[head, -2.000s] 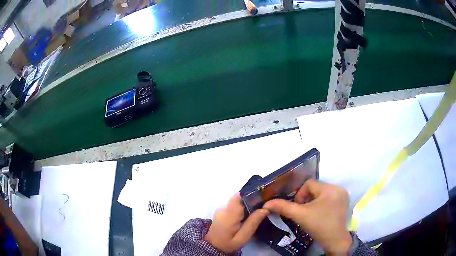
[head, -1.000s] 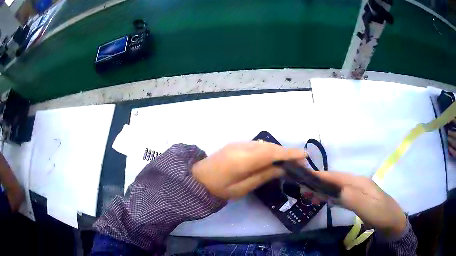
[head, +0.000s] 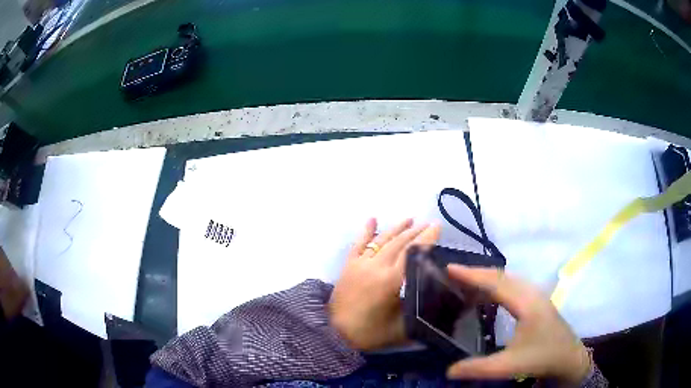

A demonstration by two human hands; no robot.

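A black handheld device (head: 485, 314) is tilted between my hands at the lower right of centre. Its dark screen (head: 448, 309) faces up at the left end, slightly blurred. My left hand (head: 375, 292) lies against the device's left edge, fingers extended, a ring on one finger; its thumb is hidden. My right hand (head: 530, 326) spans the device from the right, a fingertip at the screen's upper part and the thumb near its lower edge. The keypad end is mostly hidden under my right hand. The black wrist strap (head: 464, 216) loops out above the device.
White paper (head: 303, 204) covers the bench, with a row of small black labels (head: 220, 233) on it. Another black device (head: 157, 72) lies on the green belt (head: 326, 53). A chipped post (head: 551, 72) stands behind. A yellow strip (head: 606, 231) hangs at the right.
The screen was on edge between my hands above the housing; now it lies face up at the device's left end. My left hand moved down beside it. The view shifted slightly.
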